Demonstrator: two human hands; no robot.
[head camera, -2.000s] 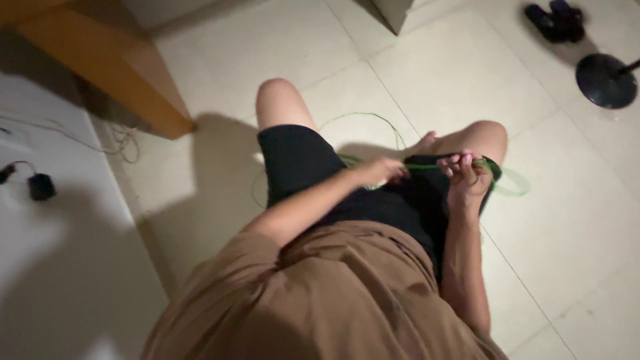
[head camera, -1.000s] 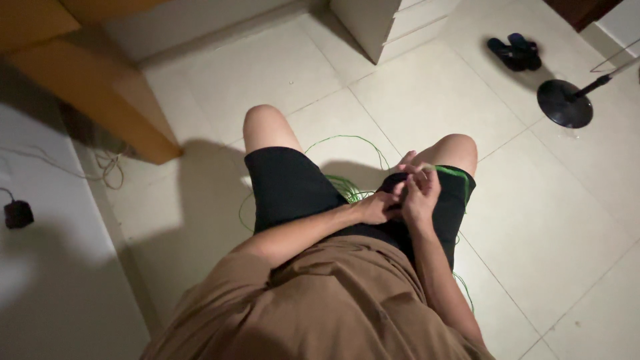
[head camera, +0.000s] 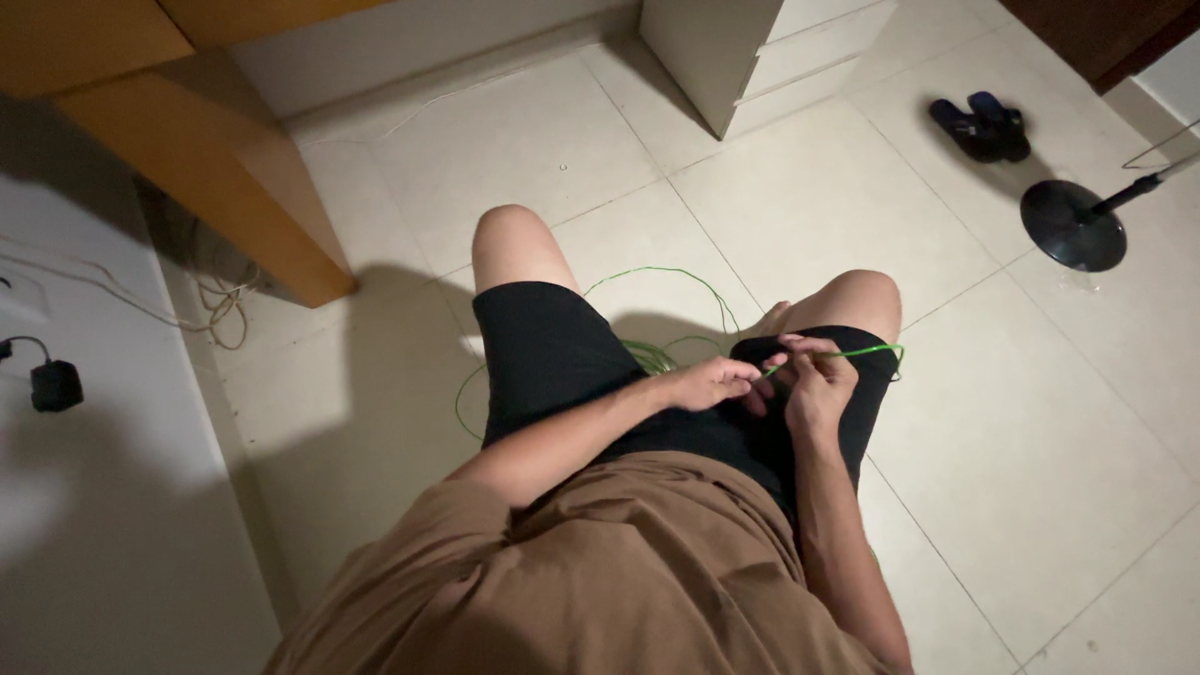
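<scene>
A thin green cord (head camera: 867, 351) runs over my right thigh into my right hand (head camera: 817, 384), which pinches it between the fingers. The cord's short stretch between the hands reaches the fingertips of my left hand (head camera: 710, 382), which hold it as well. Between my legs, loose green coils (head camera: 649, 356) lie on the floor, partly hidden by my left hand and shorts. A wide loop of the same cord curves over the tiles beyond them, and another comes out beside my left thigh.
An orange-brown wooden desk panel (head camera: 253, 187) stands at the upper left, tangled pale cables (head camera: 225, 305) beside it. A black adapter (head camera: 57, 385) is at the left wall. Toward the upper right are a white drawer unit (head camera: 797, 56), dark slippers (head camera: 984, 127) and a round black stand base (head camera: 1072, 225).
My hands have moved slightly apart since one second ago, and green cord now shows between them. Two seconds ago they were farther apart, with cord stretched between them.
</scene>
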